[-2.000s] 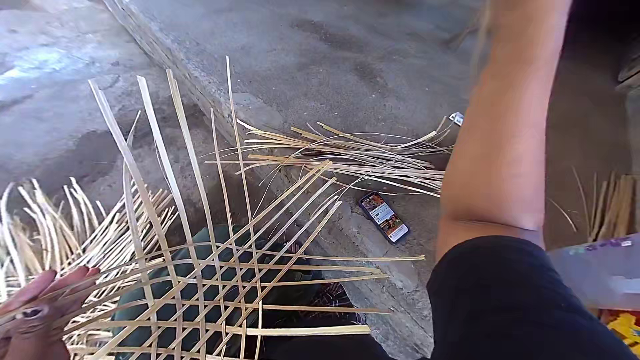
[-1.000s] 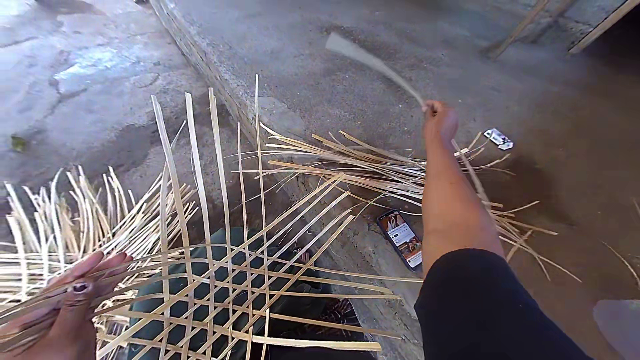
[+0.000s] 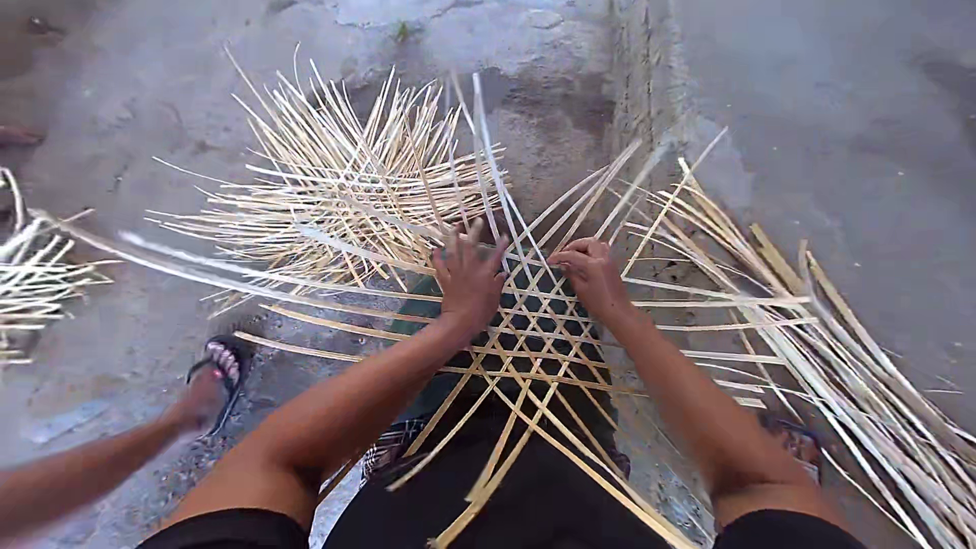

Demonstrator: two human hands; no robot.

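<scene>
An open hexagonal lattice of woven pale bamboo or cane strips [image 3: 537,332] lies across my lap over dark green cloth, its loose ends sticking out on all sides. My left hand [image 3: 470,278] rests on the lattice's upper left edge, fingers spread and pointing away from me. At the upper right edge, my right hand [image 3: 591,276] has its thumb and fingers pinched together on a strip. Several upright strips cross between the two hands. What lies under my left palm is hidden.
A pile of woven strips [image 3: 358,183] spreads on the concrete floor beyond my left hand. Loose strips [image 3: 854,374] lie at the right. More woven strips [image 3: 38,286] are at the far left. Another person's sandalled foot [image 3: 221,374] is at the lower left.
My right hand has come back from the loose strips to the lattice's edge. My left hand, earlier at the lattice's left, now lies on its upper edge. The view has swung left.
</scene>
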